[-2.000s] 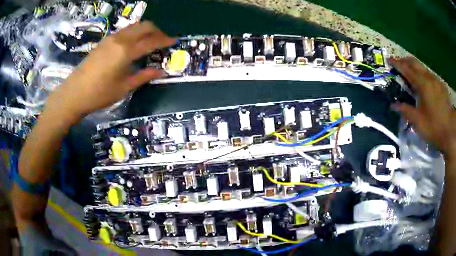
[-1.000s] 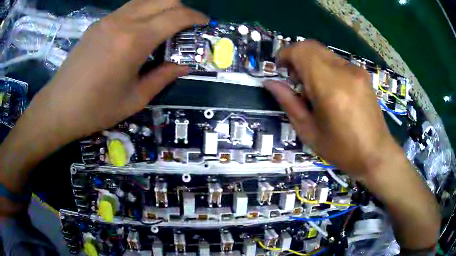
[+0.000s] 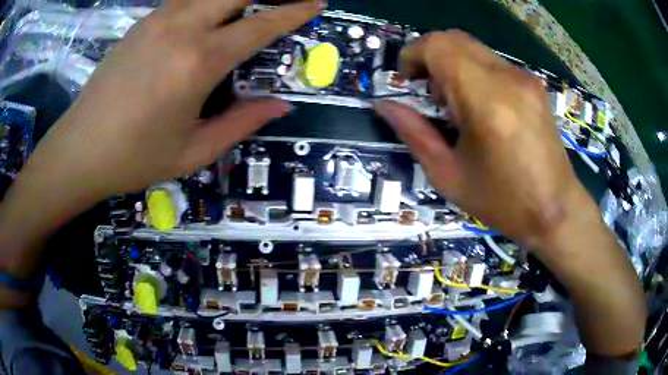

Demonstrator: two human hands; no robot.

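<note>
A power strip assembly (image 3: 348, 97) lies across the top, with a yellow block (image 3: 321, 64) at its left part. My left hand (image 3: 168, 88) grips the strip's left end, fingers over the far edge and thumb at the near edge. My right hand (image 3: 483, 124) grips the same strip right of the yellow block, thumb at the near edge and fingers on the far side. The hands hide parts of the strip. Its right end shows blue and yellow wires (image 3: 582, 143).
Three more strips lie side by side below, the nearest of them (image 3: 293, 231) just under the held one. Clear plastic bags lie at the upper left (image 3: 69, 44) and lower right (image 3: 546, 348). Speckled edging (image 3: 564, 47) curves along the right, beside a green surface.
My left hand has stayed at the strip's left end. My right hand has moved left from the wire end to beside the yellow block. The view has shifted closer to the strips.
</note>
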